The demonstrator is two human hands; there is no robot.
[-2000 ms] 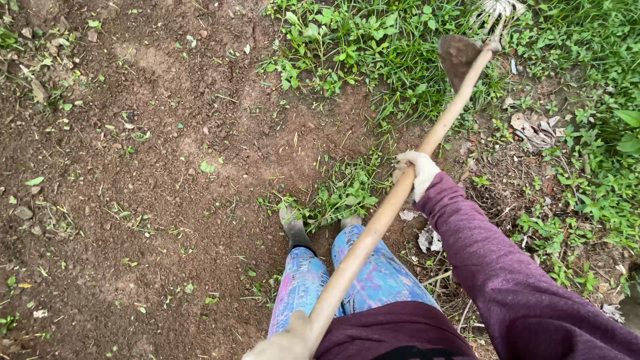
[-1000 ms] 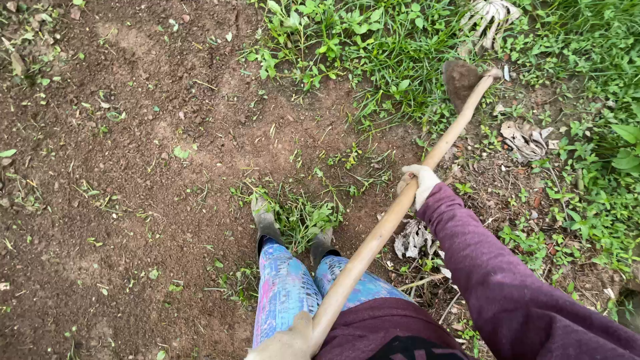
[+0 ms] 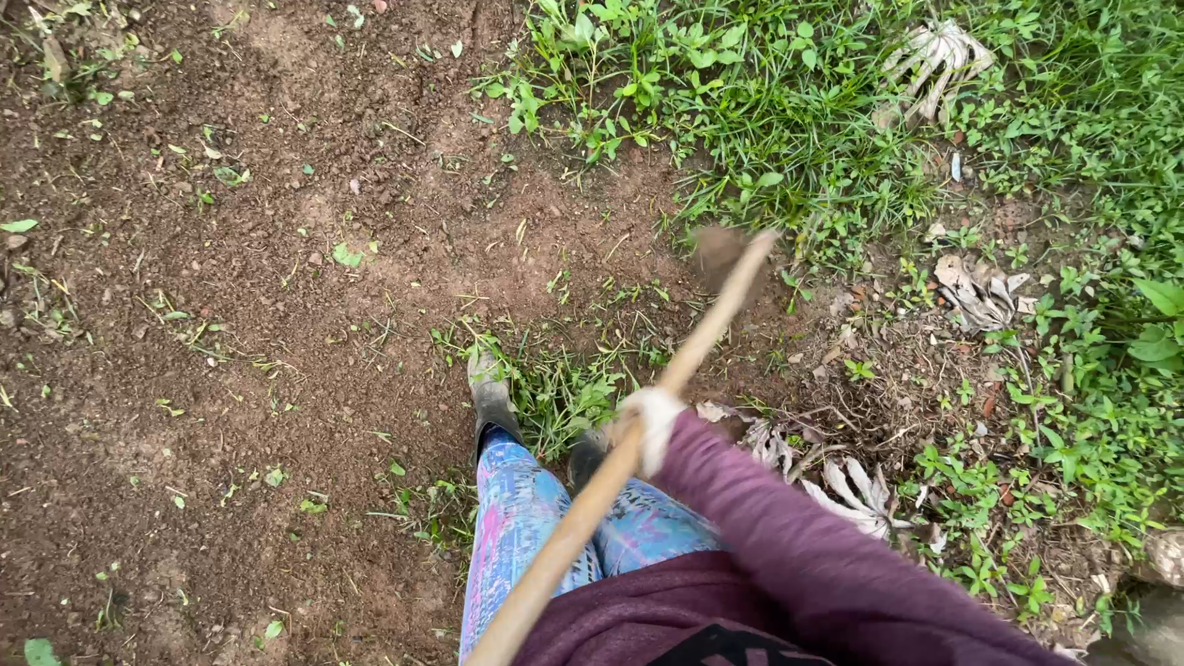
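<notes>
My right hand [image 3: 650, 427], in a pale glove, is closed around the middle of a hoe's wooden handle [image 3: 592, 504]. The handle runs diagonally from the bottom edge up to the right. Its blurred metal blade [image 3: 720, 254] is by the edge of the green weeds [image 3: 638, 74], over bare soil; whether it touches the ground I cannot tell. My left hand is out of view below the frame. A heap of uprooted weeds [image 3: 564, 398] lies between and in front of my boots [image 3: 492, 393].
Brown soil [image 3: 231, 370] with scattered leaf bits spreads to the left. Grass and weeds grow at the upper right and right. Dry curled leaves [image 3: 980, 291] lie to the right, and stones [image 3: 1164, 558] sit at the lower right edge.
The hoe blade has come back from the grass at the upper right toward my boots. My right hand has moved down and left with the handle. My left hand has left the view.
</notes>
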